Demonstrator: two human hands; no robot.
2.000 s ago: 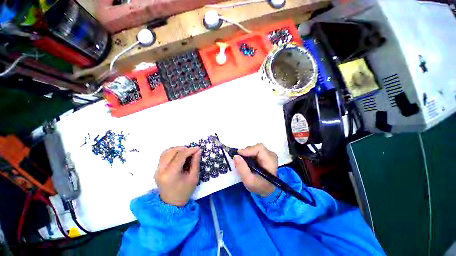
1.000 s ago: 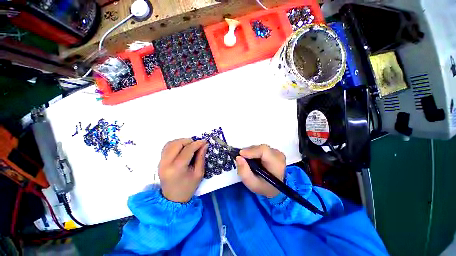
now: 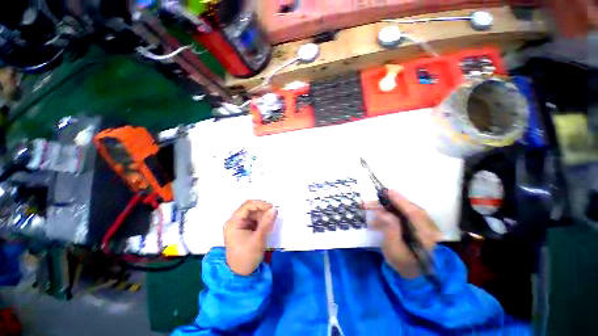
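The dark PCB panel lies flat on the white sheet between my hands. My right hand is blurred and holds the black soldering iron like a pen, its metal tip pointing up and away, beyond the panel's right side. My left hand is left of the panel with thumb and fingertips close together; whether a tiny piece is between them cannot be told. A loose pile of tiny blue-black components lies on the sheet at the left.
An orange-red parts tray with a second PCB panel across it stands behind. The stained can, fume fan and yellow sponge are at the right. An orange multimeter and grey bar are at the left.
The view has swung left. Both hands have moved apart and away from the panel, which is now uncovered. The iron has left the panel and stays in my right hand.
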